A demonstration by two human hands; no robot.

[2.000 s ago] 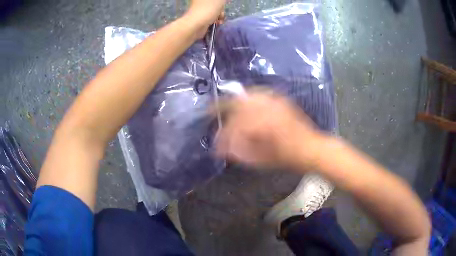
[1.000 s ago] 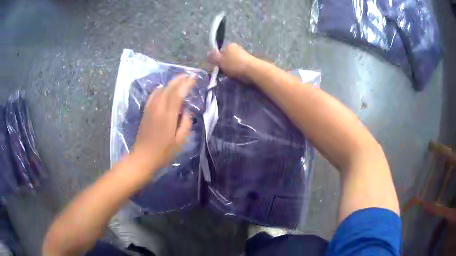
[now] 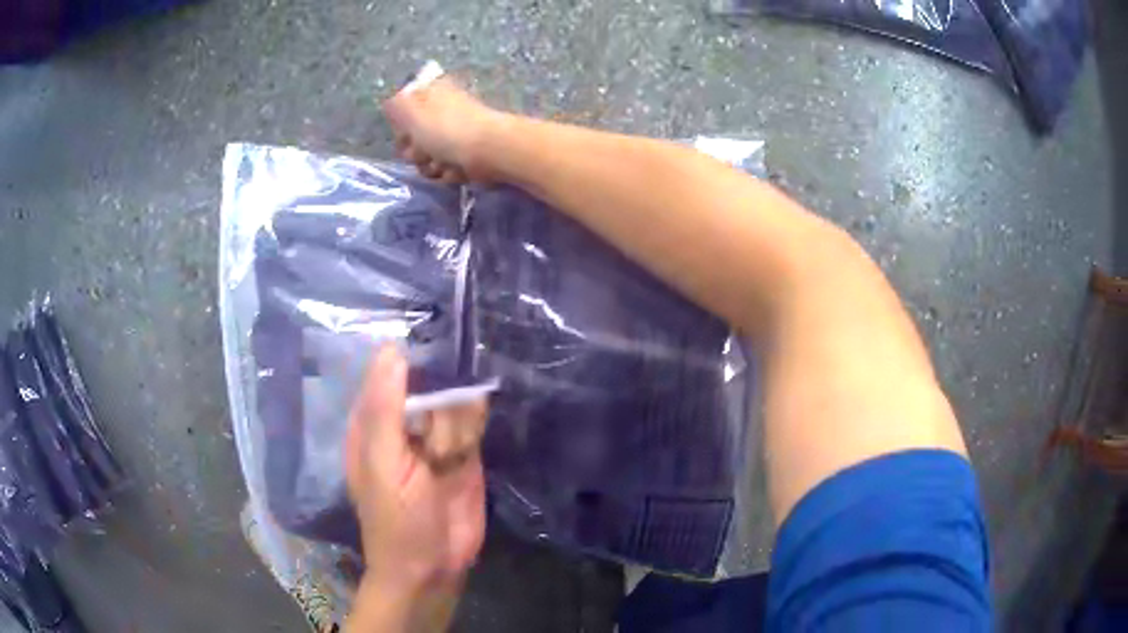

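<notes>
A bundle of bagged garments point(image 3: 606, 408) lies on the floor, dark purple-grey cloth inside clear film. A narrow tying strip point(image 3: 464, 284) runs over its middle, pinching it. My right hand point(image 3: 442, 127) is a fist just beyond the bundle's far edge, shut on the strip, with a white end sticking out above it. My left hand point(image 3: 427, 470) is over the bundle's near left part, fingers closed on another white piece of the strip that shows above them. The strip's path between my hands and any knot are not clear.
Other bagged packs lie on the grey floor point(image 3: 161, 371) at the left edge point(image 3: 56, 427) and at the top right point(image 3: 940, 43). Part of a brown wooden stool point(image 3: 1101, 439) stands at the right edge. A dark purple-blue thing shows at the top left corner.
The bundle was turned between the two earlier frames. Since then my right hand has moved left along the far side, and my left hand has moved nearer and closed on the strip.
</notes>
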